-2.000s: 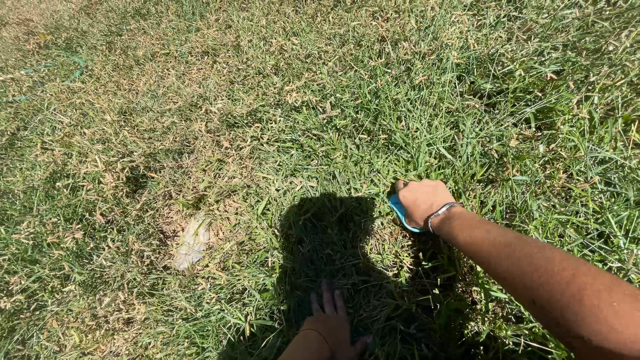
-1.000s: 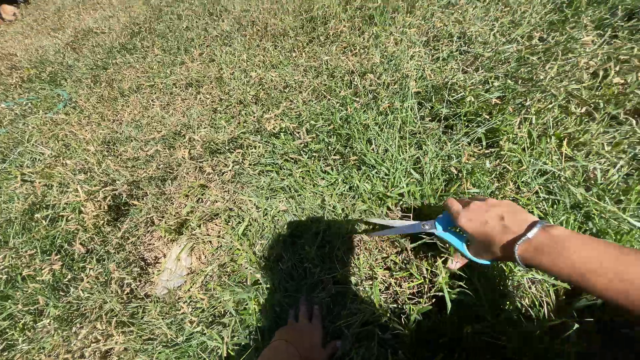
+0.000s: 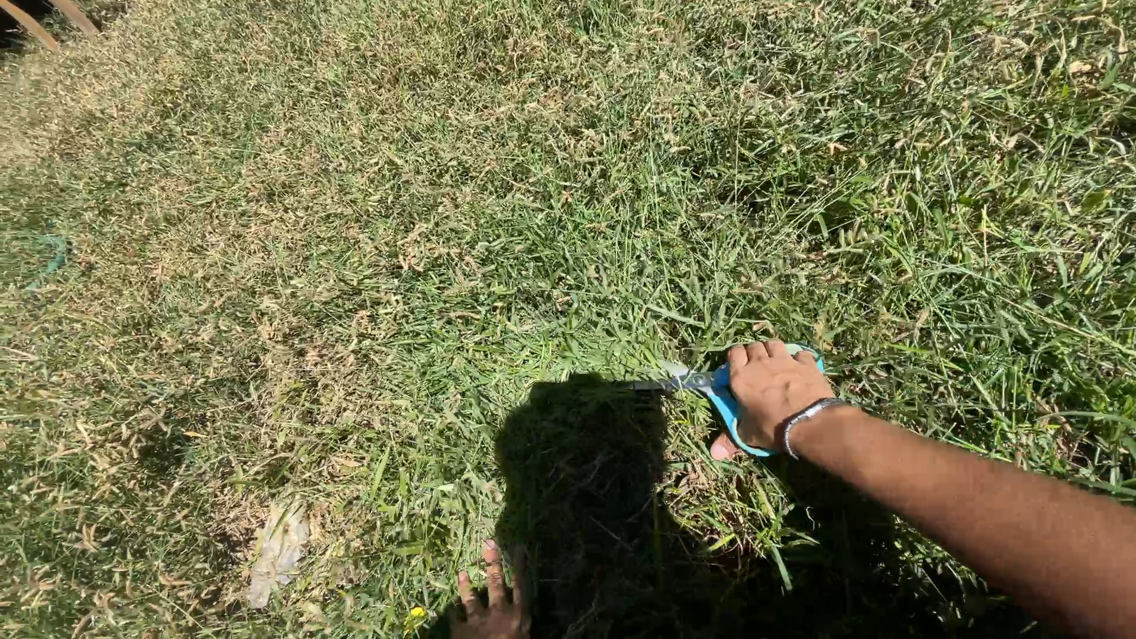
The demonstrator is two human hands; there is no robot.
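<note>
A pair of scissors with blue handles is in my right hand, low over the grass. Its metal blades point left and are spread apart, with their tips among the grass blades. A silvery bracelet circles my right wrist. At the bottom edge my left hand rests on the grass with its fingers apart and nothing in them, partly in shadow; the rest of that hand is cut off by the frame.
A pale, flat scrap lies in the grass at lower left, near a small yellow flower. A green cord-like thing shows at the left edge. Brown strips, not clearly identifiable, enter at the top left corner. A dark shadow falls across the lower middle.
The scissors' blades, hidden two seconds ago, are in sight. The right hand has turned, with its handles spread wider than a second ago. The left hand still rests low on the grass.
</note>
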